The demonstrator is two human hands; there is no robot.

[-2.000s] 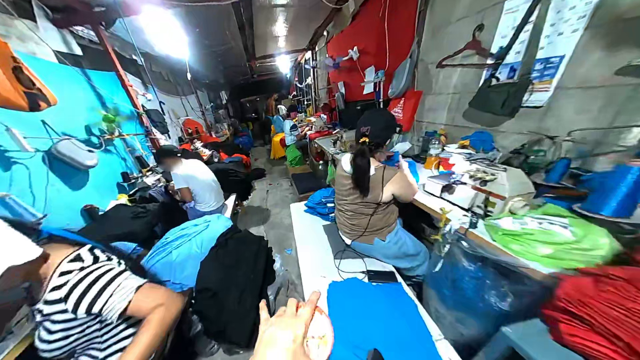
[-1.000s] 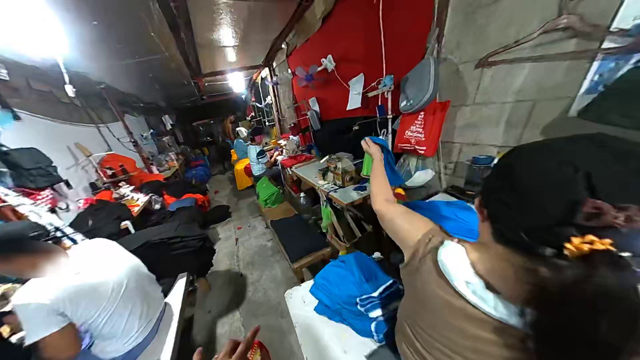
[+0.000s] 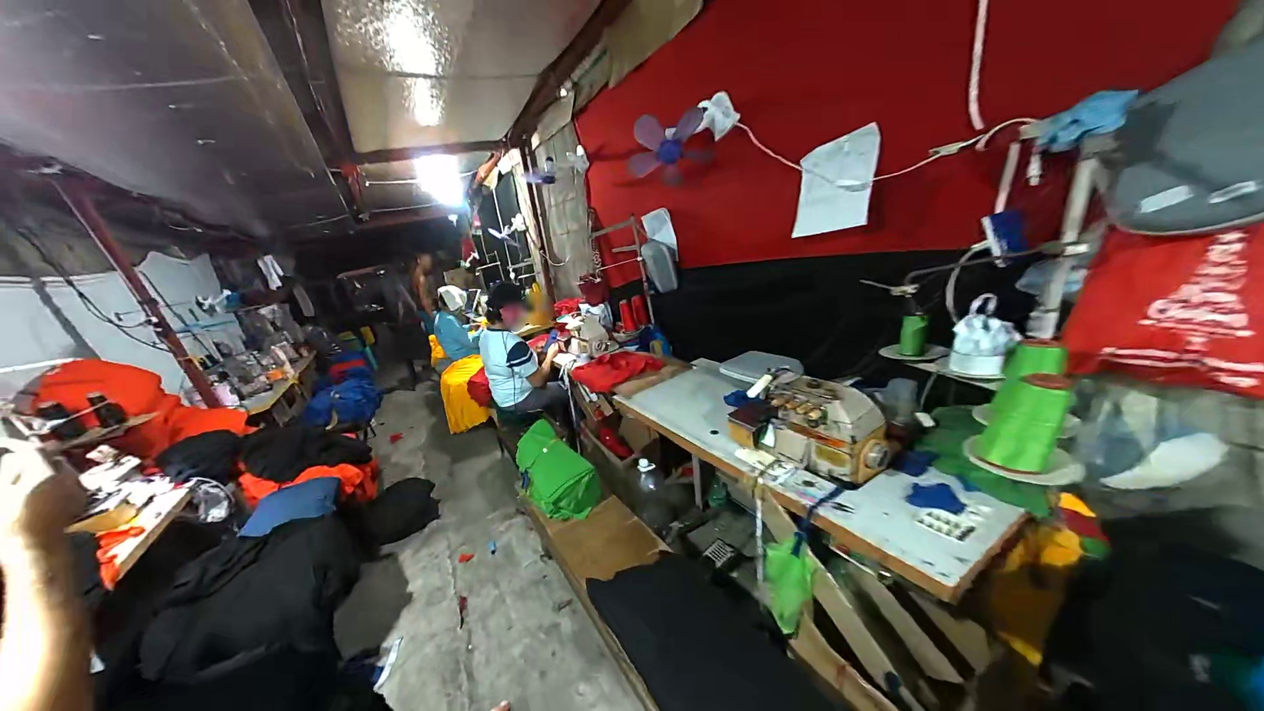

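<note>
At the bottom edge a fingertip [image 3: 502,705] just shows; which of my hands it belongs to, and whether that hand holds anything, is hidden. A bright, blurred raised forearm [image 3: 39,573] stands at the left edge, its hand partly cut off; I cannot tell whose it is. It is beside a worktable with thread cones and white machine parts. Nearest the fingertip are the concrete floor [image 3: 518,622] and a bench with black cloth [image 3: 691,632]. An overlock sewing machine [image 3: 815,425] sits on a white-topped table [image 3: 681,395] at right, near green thread cones [image 3: 1027,425].
Piles of black cloth [image 3: 257,583] and orange cloth [image 3: 360,481] line the aisle's left side. A green cloth bundle [image 3: 558,472] lies on the bench. Farther on, a seated co-worker [image 3: 513,365] works at a machine. A small fan [image 3: 670,150] hangs before the red wall covering.
The view has moved forward along the aisle. The nearby co-workers have left view, and the hand seen low in both earlier frames, with a reddish item, shows now at most as a fingertip.
</note>
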